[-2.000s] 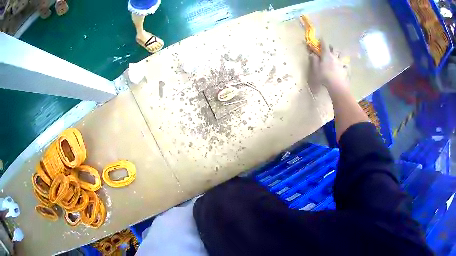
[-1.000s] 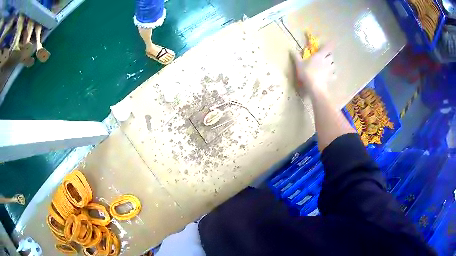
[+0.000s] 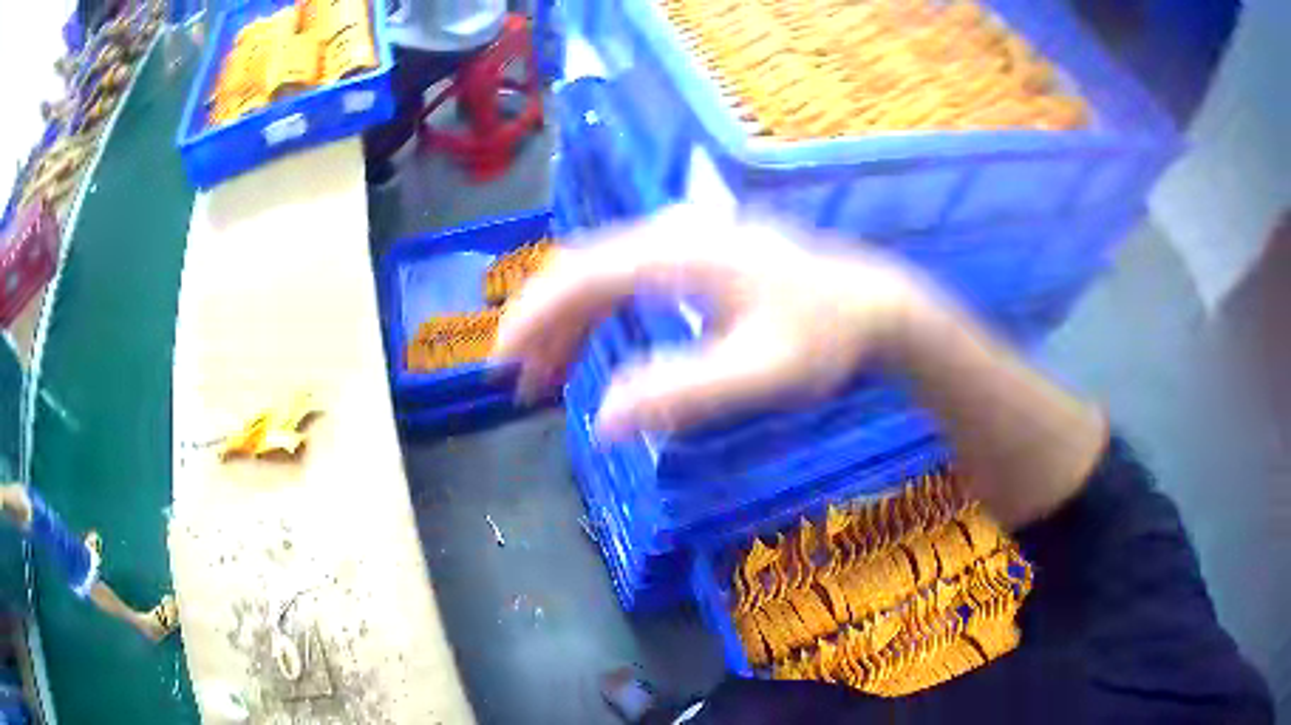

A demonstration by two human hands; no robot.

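Note:
My right hand (image 3: 793, 305) is blurred and reaches leftward over stacked blue crates. Its thumb and fingers are apart and nothing shows in it. Below my wrist, a blue crate (image 3: 719, 618) holds rows of orange wavy-edged strap pieces (image 3: 878, 595); my dark sleeve covers part of it. Beyond my fingers, a low blue crate (image 3: 442, 252) holds a few orange pieces (image 3: 453, 340) on a pale liner. A small loose strap pile (image 3: 269, 432) lies on the tan bench (image 3: 290, 312). My left hand is out of the picture.
A large raised blue crate (image 3: 934, 177) full of orange rows stands at the top. Another filled blue crate (image 3: 283, 130) sits at the bench's far end. A red stool (image 3: 486, 121) stands behind. A person's leg (image 3: 85, 574) shows at the left, on green floor.
The view has swung right, from the bench to the crates. My right hand has left the orange pieces on the bench and is now over the crates. The oval ring pile is out of view.

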